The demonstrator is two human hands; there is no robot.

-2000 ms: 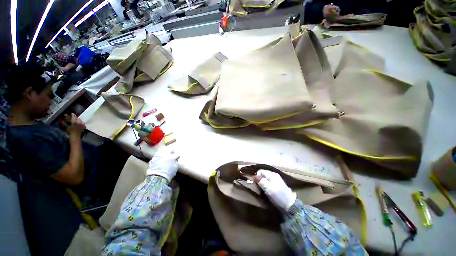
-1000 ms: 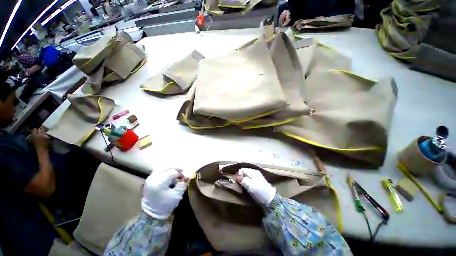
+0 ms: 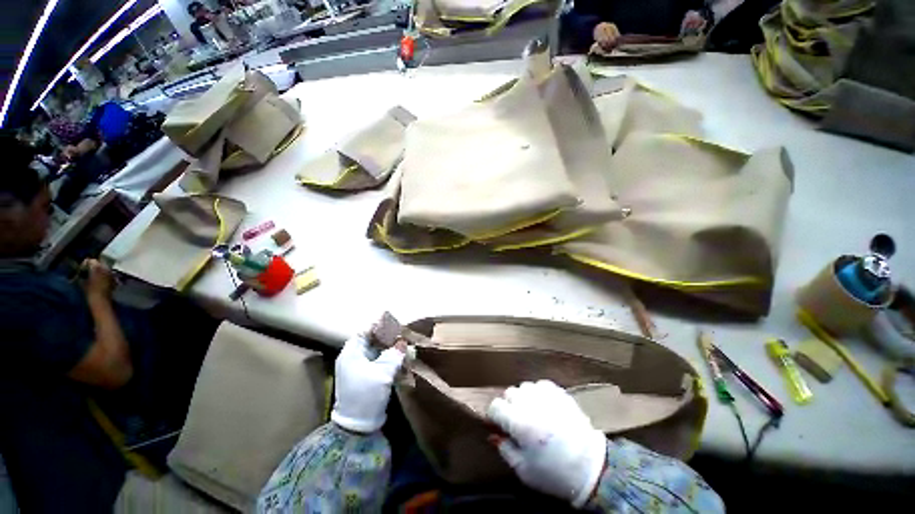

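Observation:
A beige bag body (image 3: 456, 442) with yellow edging is held at the table's near edge. Its opening is spread wide, and a lighter strip or flap shows inside. My left hand (image 3: 363, 387), in a white glove with partly bare fingertips, is at the left end of the rim. It pinches a small grey-brown piece (image 3: 386, 328) that sticks up; whether this is a bag tab or a loose block I cannot tell. My right hand (image 3: 550, 439), also white-gloved, is closed on the near rim, knuckles up; its fingertips are mostly hidden.
Beige bags (image 3: 482, 166) lie heaped mid-table. At left are a red tool cup (image 3: 271, 276) and small blocks (image 3: 307, 280). At right are a green-handled tool (image 3: 715, 369), a red-and-dark tool, a yellow stick (image 3: 788, 371) and a blue bottle in a roll (image 3: 838, 298). A person (image 3: 60, 351) sits at left.
My right hand has come out of the opening onto the near rim. The opening is wider. My left hand has moved in to the rim's left end, and the small grey-brown piece now shows there.

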